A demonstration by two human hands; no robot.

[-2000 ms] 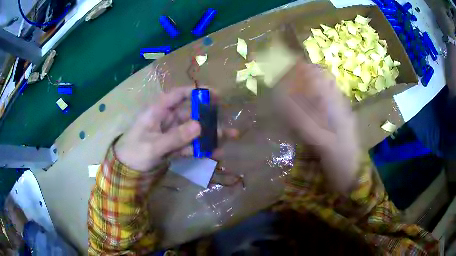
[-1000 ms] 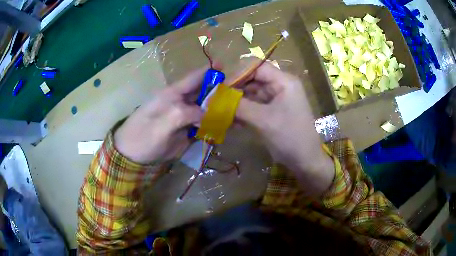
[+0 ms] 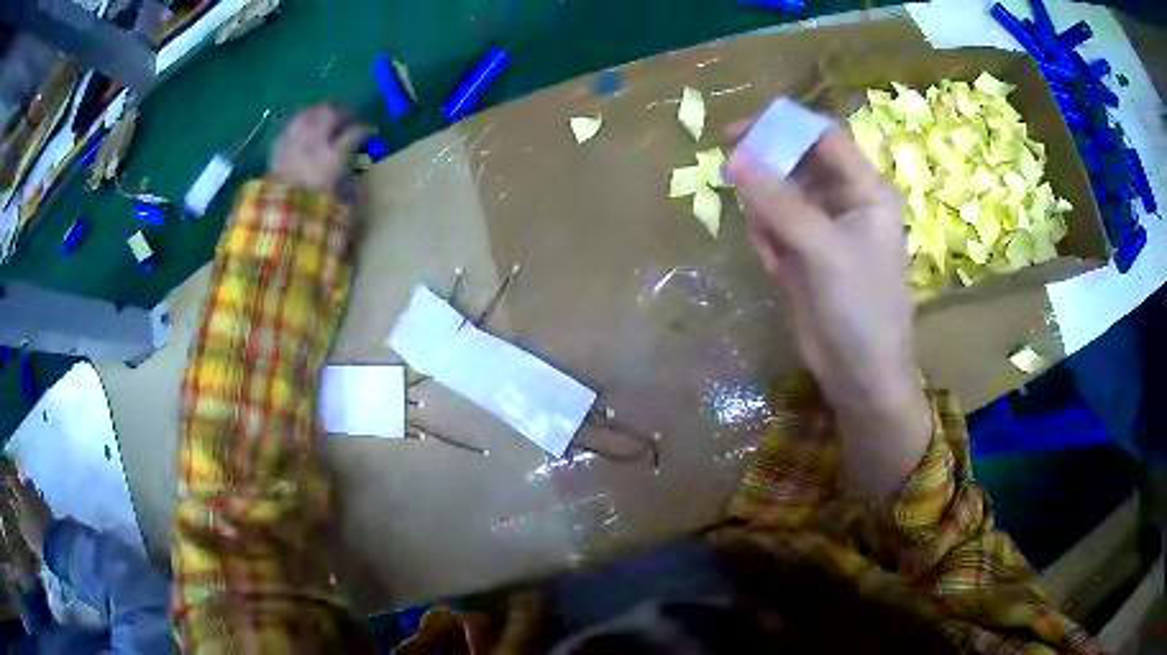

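My left hand (image 3: 317,147) is blurred at the green surface's edge. A blue cell (image 3: 374,149) partly shows at its fingertips; whether it is gripped cannot be told. My right hand (image 3: 832,218) is raised beside the tray and pinches a white cut piece (image 3: 783,136). A long white strip (image 3: 499,374) lies slanted on the cardboard mat, with thin dark leads sticking out at both ends. A white square (image 3: 364,401) lies left of it, also with thin leads. A white piece with a thin lead (image 3: 209,186) lies on the green surface.
An open cardboard tray (image 3: 1085,218) at right holds many pale yellow pads. Loose pale yellow pads (image 3: 700,179) lie on the mat. Blue cells (image 3: 477,85) lie on the green surface (image 3: 288,71). More blue cells (image 3: 1088,102) are piled at far right.
The blue cell and gold film are gone from between my hands. My left hand has moved up and left; my right hand has moved up and right and holds a white piece. The long strip is uncovered.
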